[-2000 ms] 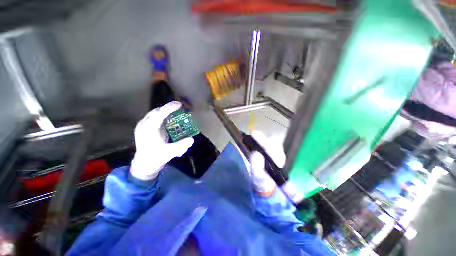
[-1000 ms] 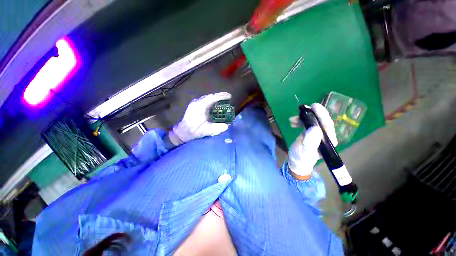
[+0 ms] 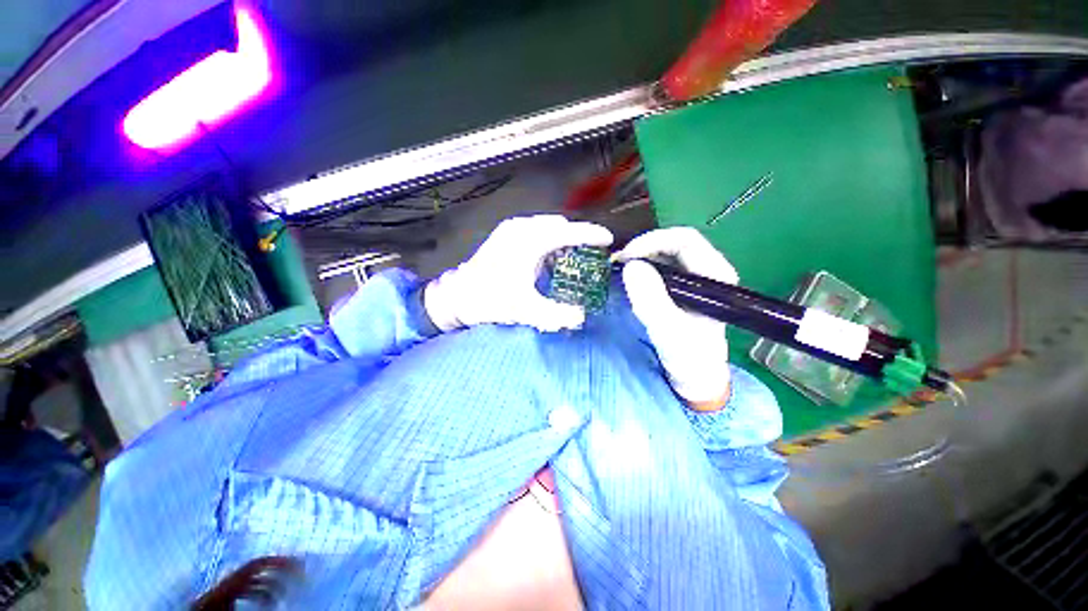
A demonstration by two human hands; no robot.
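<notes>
My left hand (image 3: 513,277), in a white glove, holds a small green circuit board (image 3: 580,282) by its edges in front of the blue smock. The board's component side shows. My right hand (image 3: 686,304), also gloved, grips a black electric screwdriver (image 3: 764,313) with a white label and green tail end. The driver lies nearly level, its front end pointing at the board's right edge. The tip is partly hidden by the fingers; I cannot tell if it touches the board.
A green mat (image 3: 823,179) bears tweezers or a thin stick (image 3: 741,199) and a clear plastic parts box (image 3: 823,380), partly behind the driver. A black box with green strands (image 3: 205,265) is at left. A white-edged line (image 3: 477,148) runs behind, with a red-wrapped post (image 3: 728,50).
The screwdriver has swung from pointing up over the mat to nearly level, and its front end has come to the board. My hands are now close together.
</notes>
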